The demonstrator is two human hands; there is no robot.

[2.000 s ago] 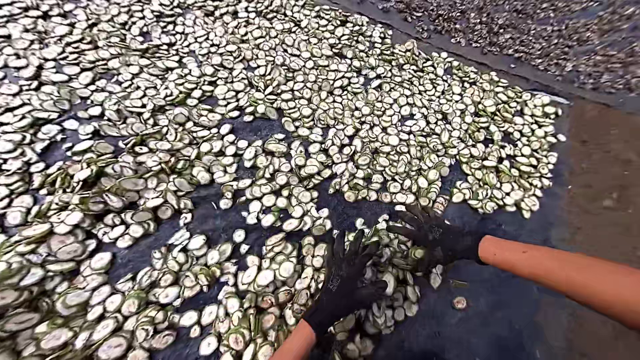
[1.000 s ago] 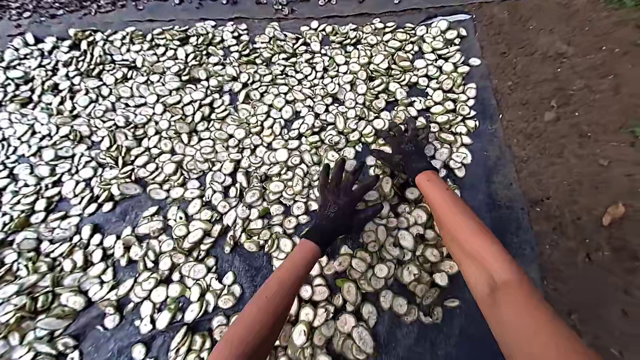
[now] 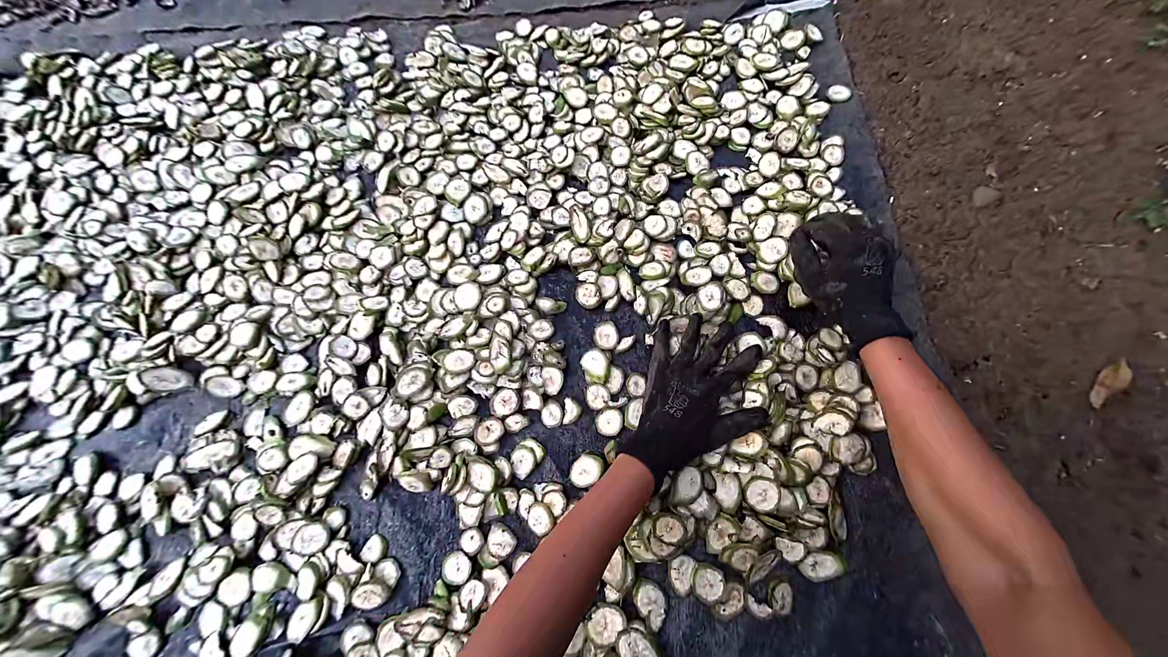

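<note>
Round pale slices with green rims, which look like sliced green bananas or plantains (image 3: pixel 465 297), lie spread over a dark ground sheet (image 3: pixel 401 529). My left hand (image 3: pixel 693 397), in a black glove, rests palm down on the slices right of the middle, its fingers spread and nothing gripped. Farther right and a little higher, my right hand (image 3: pixel 844 269), also black-gloved, is at the right border of the slices with its fingers curled down against them. Whether it grips any slices is hidden. Thicker heaps of slices lie below and between the two hands.
Bare brown soil (image 3: pixel 1022 228) runs along the right side of the sheet, with a dry leaf (image 3: pixel 1110 383) and a small stone (image 3: pixel 985 196) on it. Another stretch of dark sheeting (image 3: pixel 228 29) crosses the top, with dark bits at the upper left.
My right hand has moved outward to the right border of the slices, and its spread fingers have curled. My left hand stays spread on the slices. The view has swung to the right.
</note>
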